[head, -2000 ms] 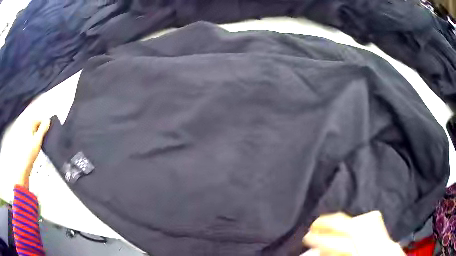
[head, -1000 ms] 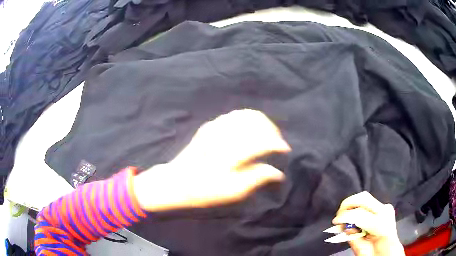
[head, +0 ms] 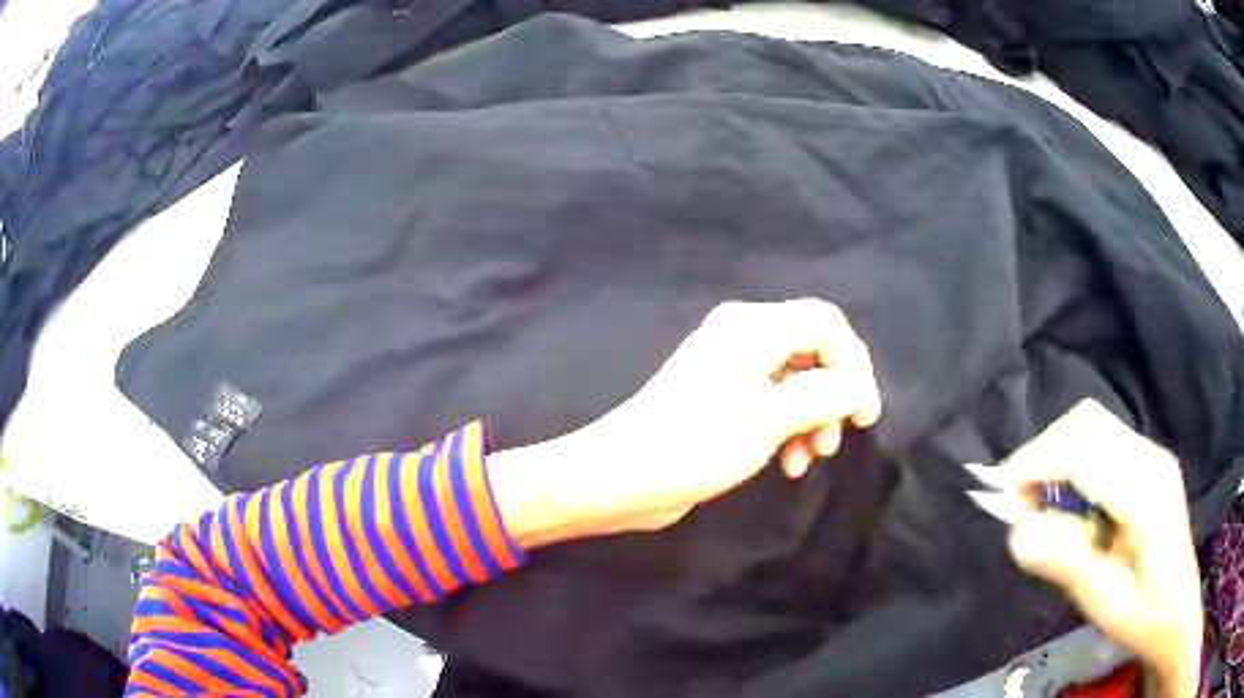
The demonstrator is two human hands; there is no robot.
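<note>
A black garment (head: 573,259) lies spread across the white table, with folds at its right side. A small dark label (head: 223,421) with pale print shows near its left edge. My left hand (head: 785,389) is over the middle of the garment, fingertips pinched together on the black cloth, which rises in a fold below them. My right hand (head: 1112,525) is at the right and holds small thread snips (head: 993,494). The silver blades point left toward the cloth; the dark blue grip is mostly hidden in my fingers. No thread can be made out.
Crumpled black garments (head: 137,150) lie along the far and left sides of the white table (head: 82,409). A red object (head: 1102,682) is at the lower right edge. Patterned purple cloth (head: 1228,600) shows at the right rim. Grey floor shows at lower left.
My left hand has come from the garment's left edge to its middle and now pinches the cloth. My right hand with the snips has moved up and to the right. The garment has shifted slightly.
</note>
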